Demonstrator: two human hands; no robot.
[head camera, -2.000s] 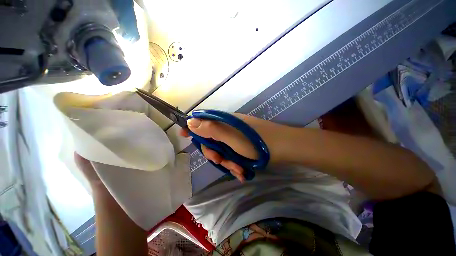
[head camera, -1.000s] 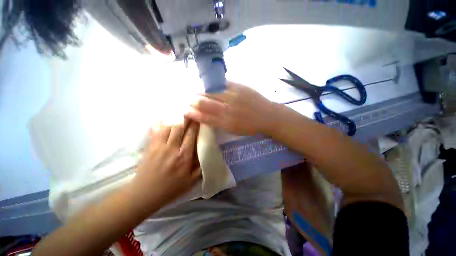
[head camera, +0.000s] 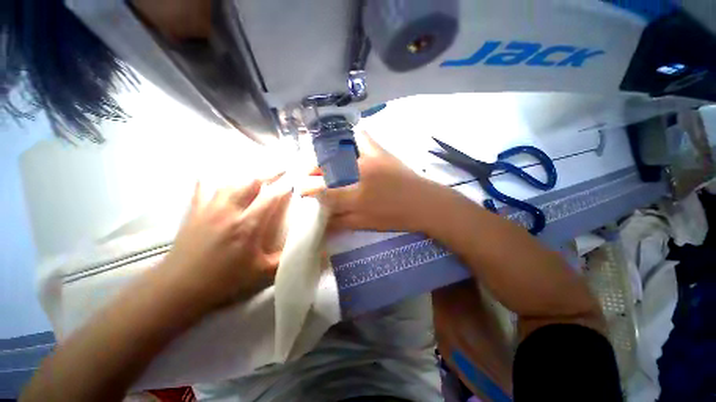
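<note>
A cream garment panel lies on the machine bed and hangs over its front edge. Two parallel lines run along its left part. My left hand lies on the cloth with fingers spread, left of the needle area. My right hand is at the cloth just below the grey-blue knob, which partly hides its fingers. A fold of the cloth hangs down between my hands. The fingertips are lost in the lamp glare, so a grip is hard to tell. Scissors with blue handles lie right of my right hand.
The white machine head with "JACK" lettering spans the top. A dark tuft hangs at the upper left. The ruler edge runs along the bed's front. A pale mesh basket with cloth is at the lower right.
The scissors, held in my right hand two seconds ago, lie on the bed. Both hands have come to the needle area. Since one second ago, more of the panel's lined part shows at left.
</note>
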